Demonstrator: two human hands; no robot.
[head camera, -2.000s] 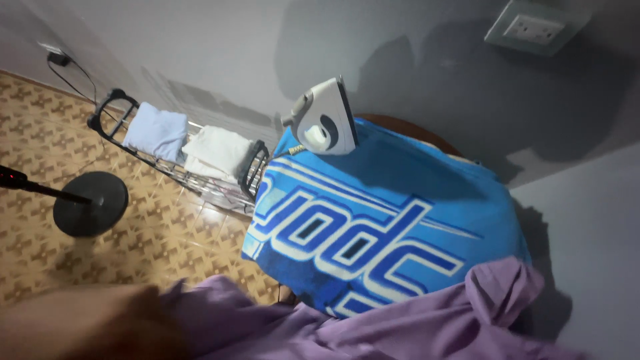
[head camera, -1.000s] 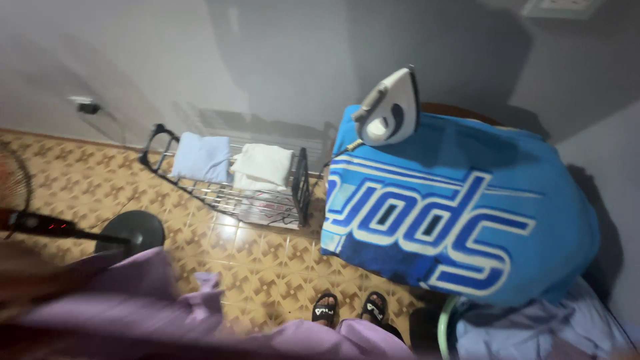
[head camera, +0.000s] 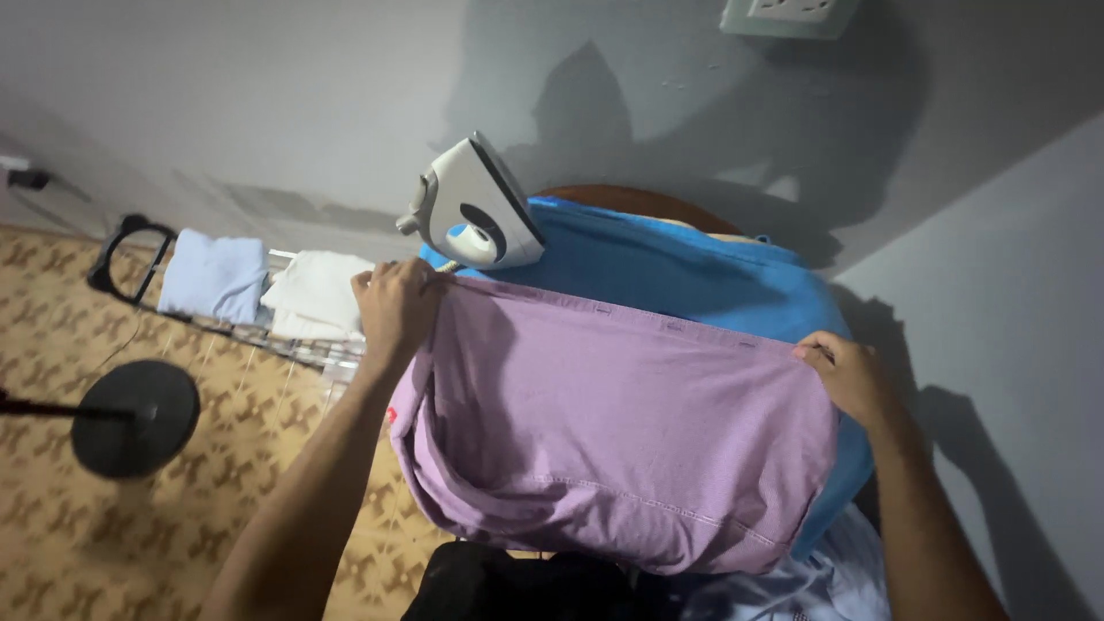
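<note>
A mauve garment (head camera: 638, 405), with buttonholes along its upper edge, is spread over the blue towel (head camera: 681, 267) that covers the round-ended surface. My left hand (head camera: 398, 302) grips the garment's upper left corner, close below the iron. At the upper right end of the same edge, my right hand (head camera: 841, 371) pinches the cloth between thumb and fingers. The white clothes iron (head camera: 483, 211) stands on its heel at the towel's upper left, its soleplate facing right. The garment hides most of the towel's print.
Left of the surface, a metal rack (head camera: 250, 345) holds a folded light-blue cloth (head camera: 216, 276) and a folded white cloth (head camera: 317, 293). A black round stand base (head camera: 135, 418) rests on the tiled floor. Light-blue clothing (head camera: 828, 573) lies at lower right; a wall outlet (head camera: 789, 10) is above.
The mauve garment, bunched low in the earlier frames, now lies stretched across the towel. Both hands have come clearly into view, holding its upper edge.
</note>
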